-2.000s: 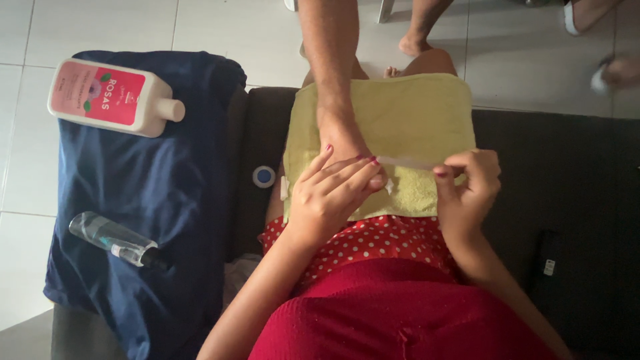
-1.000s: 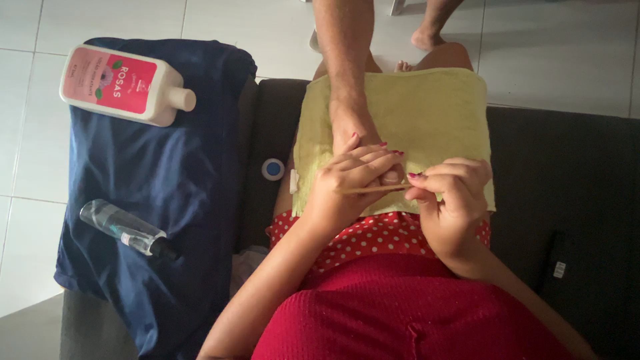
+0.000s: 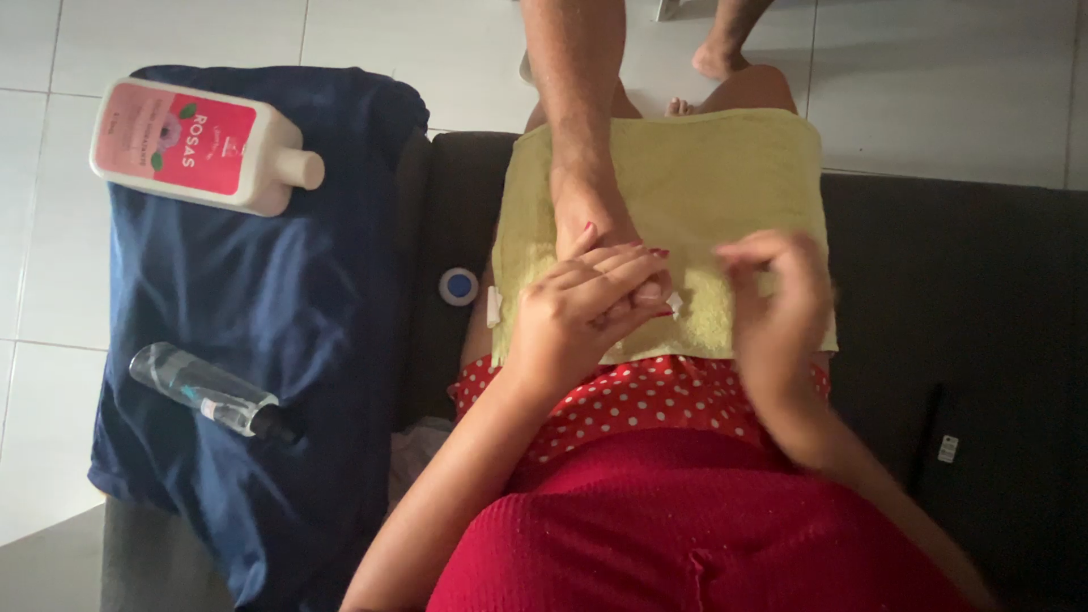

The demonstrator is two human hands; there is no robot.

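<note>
Another person's foot [image 3: 591,204] reaches in from the top and rests on a yellow-green towel [image 3: 722,170] over my lap. My left hand [image 3: 586,297] is wrapped around its toes. Raised above the towel's right part, my right hand [image 3: 778,306] is blurred, its thumb and index finger close together; whether a thin stick is between them cannot be told. A small white crumpled piece [image 3: 674,303] lies on the towel just beside the toes.
On the left, a dark blue cloth [image 3: 272,280] bears a white lotion bottle with a pink label [image 3: 183,144] and a clear bottle with a black cap [image 3: 204,389]. A white round item with a blue centre [image 3: 458,286] lies on the dark sofa [image 3: 935,280]. A black object [image 3: 931,433] lies at right.
My right hand has moved right, away from the toes, where it held a thin wooden stick one second ago. My left hand stays on the foot.
</note>
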